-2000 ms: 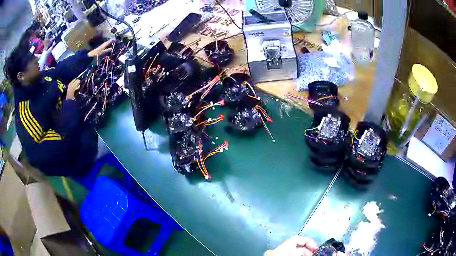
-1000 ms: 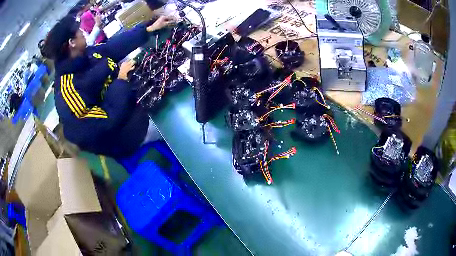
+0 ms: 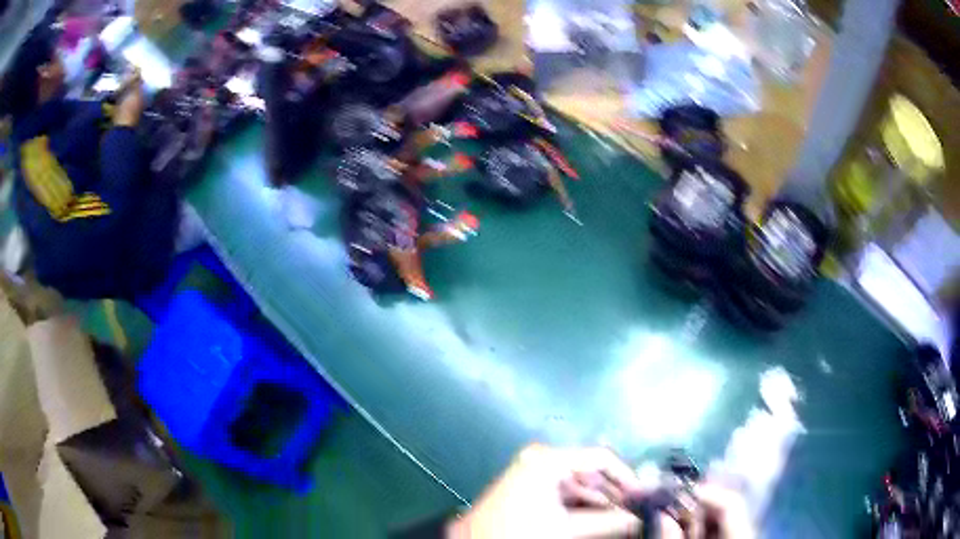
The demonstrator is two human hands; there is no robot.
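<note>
The frame is blurred. My left hand [image 3: 558,497] is at the bottom centre, with its fingers closed around the left side of a small dark unit [image 3: 674,493]. My right hand [image 3: 728,514] is at the unit's right side, cut off by the bottom edge, with its fingertips on the unit. The unit's details are too blurred to tell. Wired units [image 3: 381,226] with red-tipped leads stand at the left of the green bench. Two short piles of black round units [image 3: 698,216] stand at the back right.
Another person [image 3: 95,200] sits at left beside a blue stool [image 3: 226,379]. Brown cartons [image 3: 68,390] lie at lower left. More wired units [image 3: 926,463] are at the right edge. A yellow-lidded bottle [image 3: 912,137] and a bluish plastic bag [image 3: 700,79] are at the back.
The view has swung back to the right and down since the last frame. Both my hands and the dark unit now show at the bottom; a second ago they were almost wholly out of view.
</note>
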